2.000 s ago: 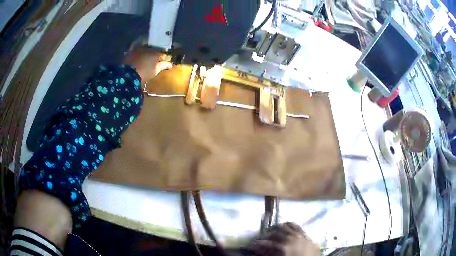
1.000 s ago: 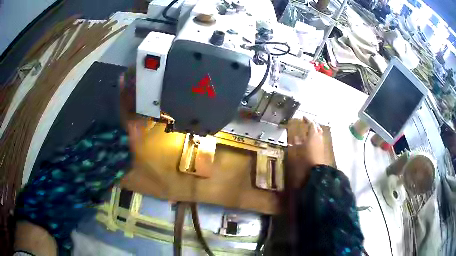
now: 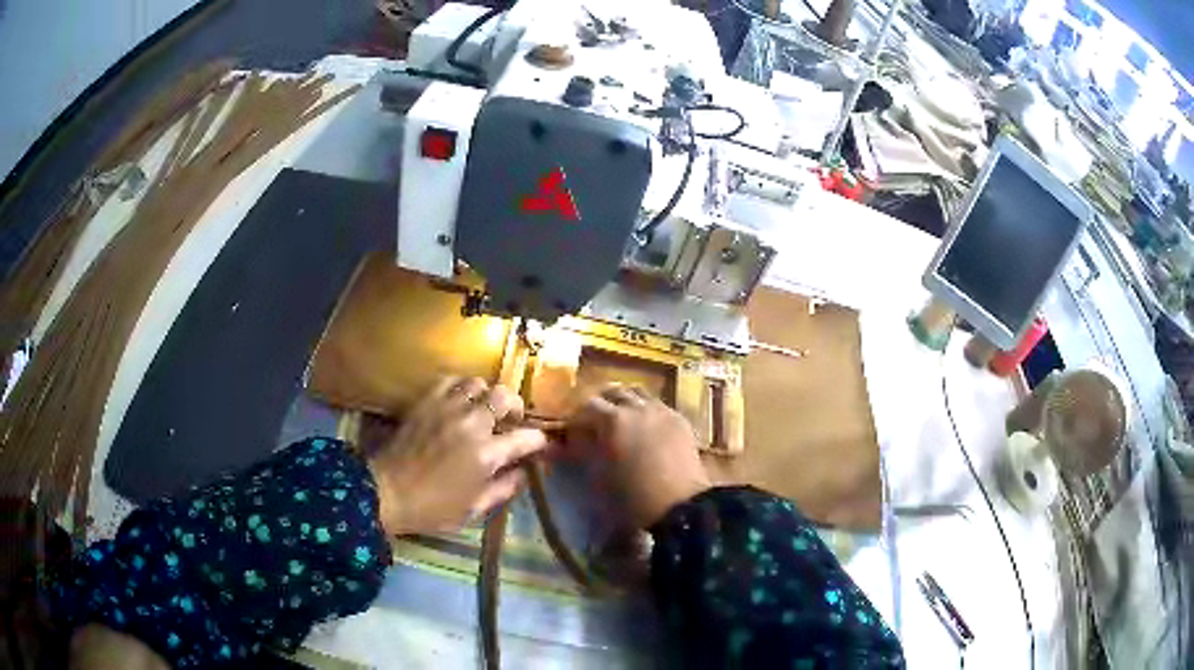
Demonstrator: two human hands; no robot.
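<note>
The brown bag panel (image 3: 818, 393) lies under the yellow clamp (image 3: 724, 416) and the sewing head (image 3: 550, 196). My left hand (image 3: 458, 452) and my right hand (image 3: 635, 445) meet at the panel's front edge, just in front of the clamp's left leg. The fingers pinch the end of a brown strap (image 3: 492, 576) there. Two strap lengths hang from this spot toward me. The fingertips partly hide the strap end. The template (image 3: 419, 596) with yellow tape shows below the panel.
A dark mat (image 3: 249, 327) and a pile of brown strips (image 3: 144, 288) lie at left. At right are snips (image 3: 945, 610), a thin metal tool (image 3: 932, 509), a cable, a control screen (image 3: 1008, 236), a white roll (image 3: 1031, 471) and a round fan (image 3: 1084, 422).
My left hand has come from beside the head, and my right hand from the panel's right side, to the strap end at the clamp. The panel's left part now shows uncovered.
</note>
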